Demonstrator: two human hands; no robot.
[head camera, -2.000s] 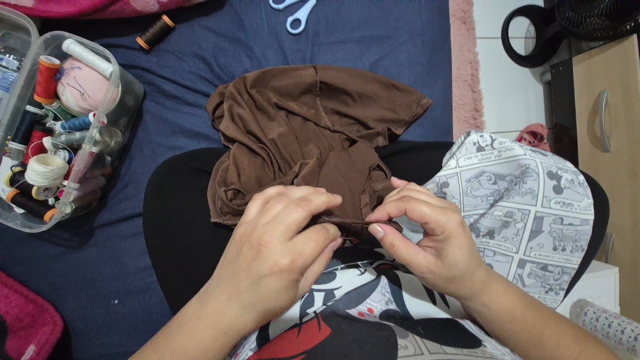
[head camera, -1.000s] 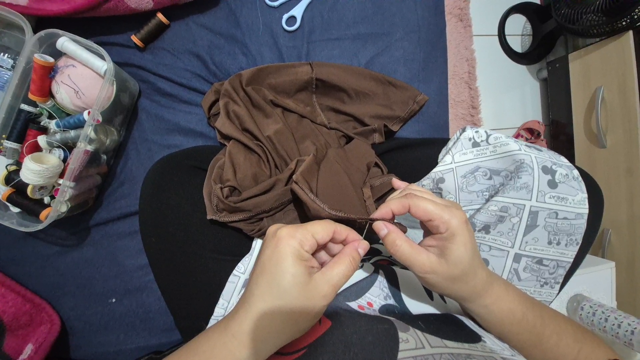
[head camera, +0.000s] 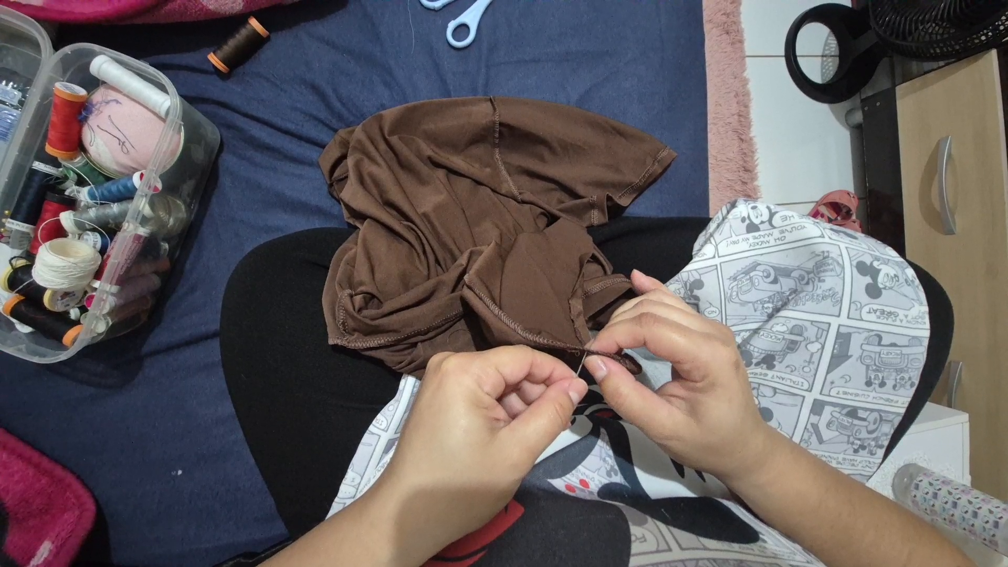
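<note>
A brown stretch-fabric garment (head camera: 441, 228) with visible overlocked seams lies bunched across my crossed legs. My right hand (head camera: 669, 362) pinches its seam edge between thumb and index finger, the other fingers curled over the cloth. Just left of it, my left hand (head camera: 504, 417) holds a thin sewing needle (head camera: 582, 364) between thumb and fingertip, the needle's other end meeting the seam at my right fingertips. Any thread on the needle is too fine to make out. The loose cloth spreads upward, away from both hands.
A clear plastic box (head camera: 201, 126) of thread spools and a pink pincushion (head camera: 126, 130) stands at the left on the dark blue bedding. A brown thread spool (head camera: 239, 45) and light blue scissors (head camera: 465, 27) lie beyond the garment. At the right are a black fan and a wooden drawer unit (head camera: 957, 102).
My left hand was at the seam two seconds ago and has since drawn back toward me, the needle now showing between my fingertips. My right hand keeps its pinch on the fabric.
</note>
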